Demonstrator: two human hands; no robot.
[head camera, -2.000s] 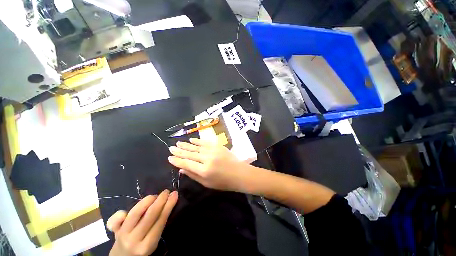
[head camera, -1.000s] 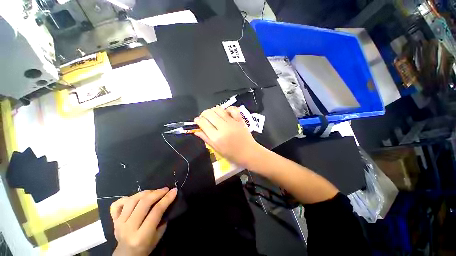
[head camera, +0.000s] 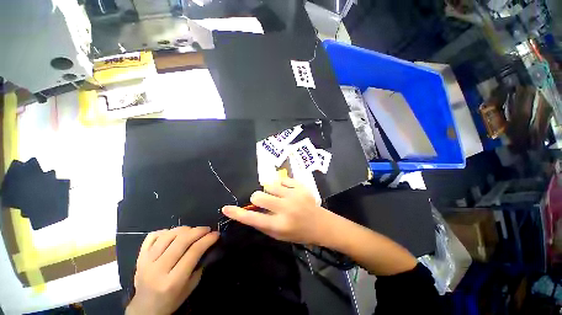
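A black fabric panel (head camera: 185, 166) lies flat in front of me, with white thread tails (head camera: 222, 179) loose on it. My left hand (head camera: 171, 264) presses on the panel's near part, fingers together. My right hand (head camera: 280, 212) holds the thread snips (head camera: 251, 208); only a bit of orange handle shows, and the blades near the left fingertips are hardly visible. Several white labels (head camera: 303, 158) with black lettering lie in a loose pile beyond my right hand.
Stacked black panels (head camera: 271, 92) with a white label (head camera: 302, 74) lie beyond. A blue bin (head camera: 459, 132) stands at the right. Small black fabric pieces (head camera: 38, 192) lie on the yellow-taped white board (head camera: 92, 203) at left. The sewing machine (head camera: 43, 49) is at upper left.
My right hand has moved toward me with the snips, from beside the labels to near my left fingertips. More labels are uncovered. The view has shifted slightly.
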